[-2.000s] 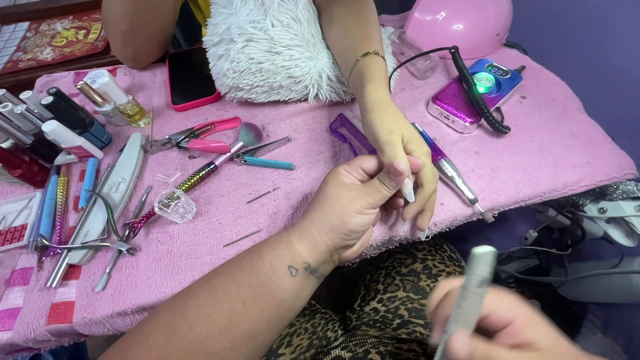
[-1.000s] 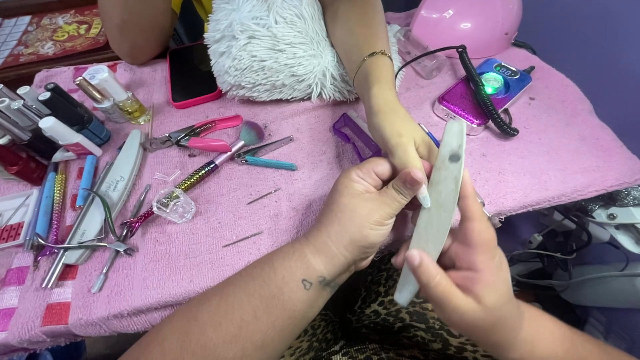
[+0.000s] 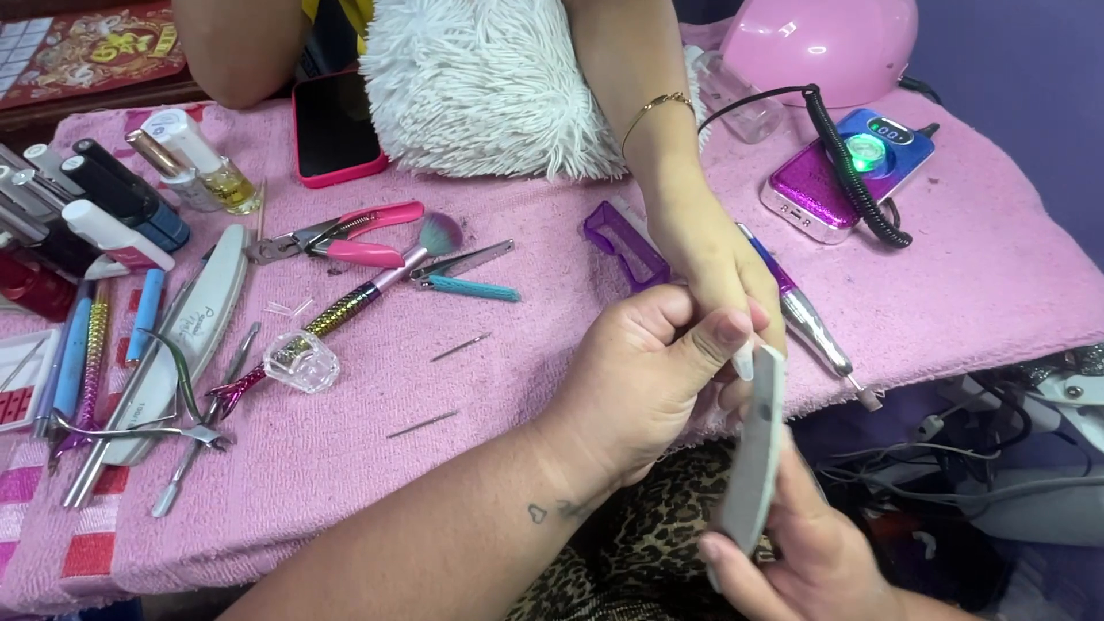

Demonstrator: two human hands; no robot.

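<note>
My left hand grips a finger of another person's hand, its thumb beside a long pale nail. In my right hand is a grey nail file, held by its lower part and tilted nearly upright. The file's upper end is right beside the nail; whether they touch I cannot tell. An electric nail drill handpiece lies just right of the other hand. A purple plastic frame lies to that hand's left.
On the pink towel lie pink-handled nippers, a makeup brush, a second nail file and a phone. Nail polish bottles stand at left. A fluffy white cushion supports the other person's arm. The drill's control box is at right.
My right hand has brought the file from the lower right up to the other person's nail. Since one second ago the file has turned more edge-on. My left hand keeps its hold.
</note>
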